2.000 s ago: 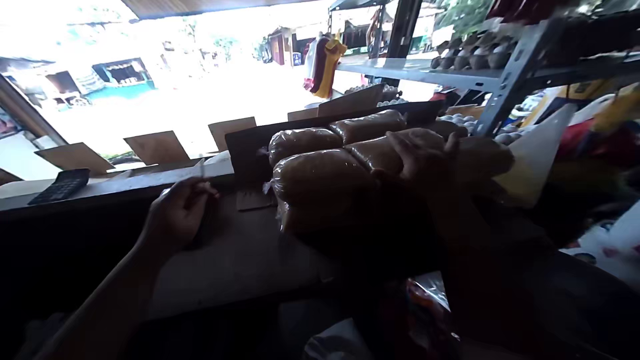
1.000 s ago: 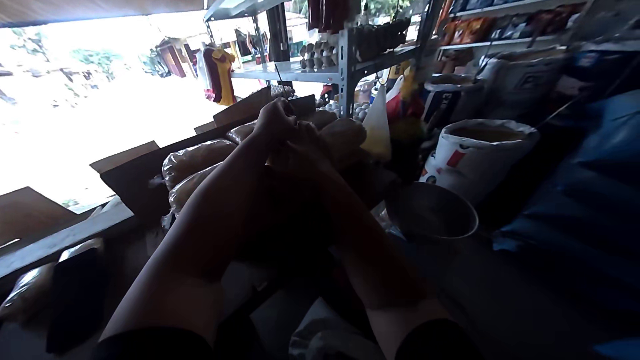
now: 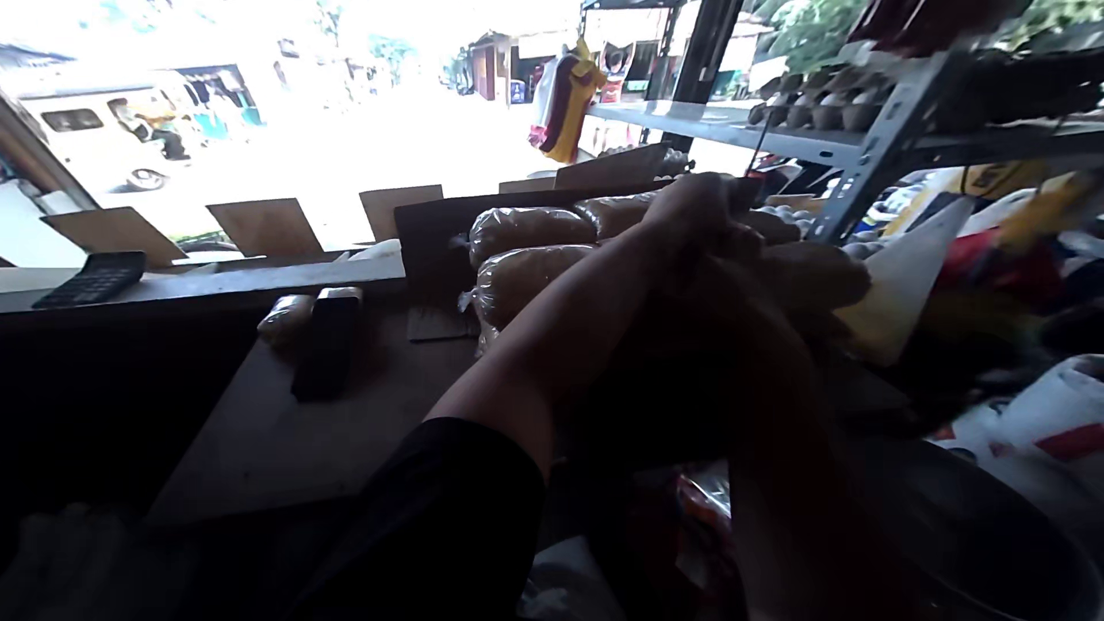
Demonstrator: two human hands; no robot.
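Clear plastic bags packed with a brownish content (image 3: 530, 280) lie stacked in rows against a dark upright board (image 3: 431, 233). Over the far right part of the stack, my left hand (image 3: 690, 207) reaches across, close to my right hand (image 3: 733, 246). Both hands are dim and slightly blurred, so what the fingers hold or touch does not show clearly. Another filled bag (image 3: 815, 274) lies to the right of my hands. On the board-like surface at the left rest a dark phone-like object (image 3: 328, 345) and a small filled bag (image 3: 286, 319).
A dark calculator (image 3: 90, 279) lies on the ledge at left, beside upright cardboard pieces (image 3: 263, 226). A metal shelf (image 3: 854, 151) holding egg trays (image 3: 819, 108) stands at right. Low at right are a large round basin (image 3: 975, 526) and a white sack (image 3: 1056, 414).
My left hand, over the ledge side two seconds ago, has come across to the stack beside my right hand. The view swung right and then back left.
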